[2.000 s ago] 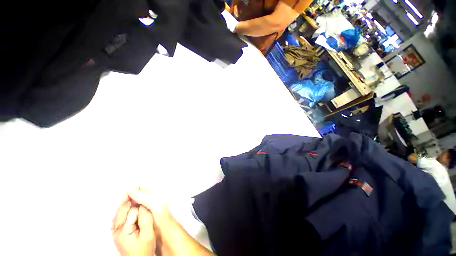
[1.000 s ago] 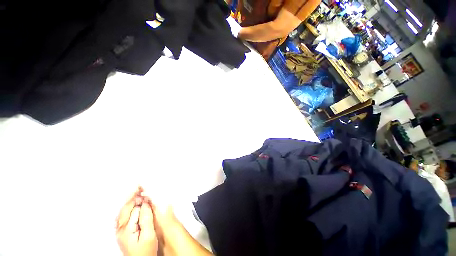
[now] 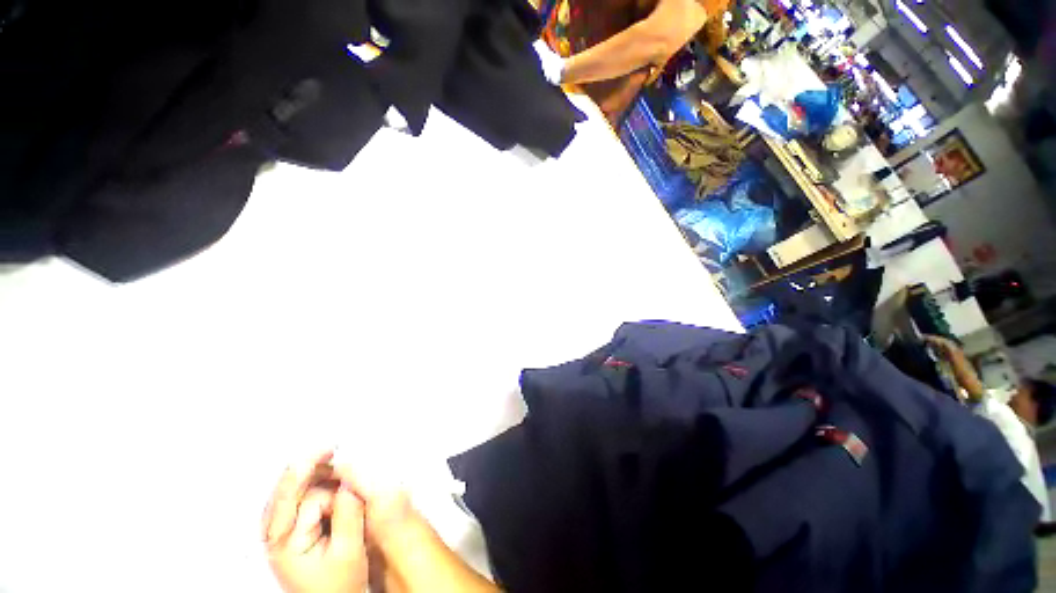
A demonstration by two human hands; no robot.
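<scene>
My left hand [image 3: 310,524] and my right hand [image 3: 388,512] are together at the lower left, over the overexposed white table [image 3: 382,307]. Their fingers are bent and touch near the tips. Glare washes out much of both hands, so I cannot tell whether they hold something small. A heap of navy garments [image 3: 741,463] lies to the right of my hands, with small red marks and a red and grey label [image 3: 842,443]. Neither hand touches this heap.
Blacker garments [image 3: 162,139] cover the upper left. A person's forearm [image 3: 631,49] and orange-brown clothing are at the table's far edge. Beyond are a blue crate [image 3: 658,156], an olive bundle [image 3: 704,159], a light-blue bag [image 3: 735,220] and a person in white [image 3: 1010,431].
My hands stay together and the fingers have shifted slightly. The forearm at the far edge has moved a little. The person in white at the far right now shows a raised arm.
</scene>
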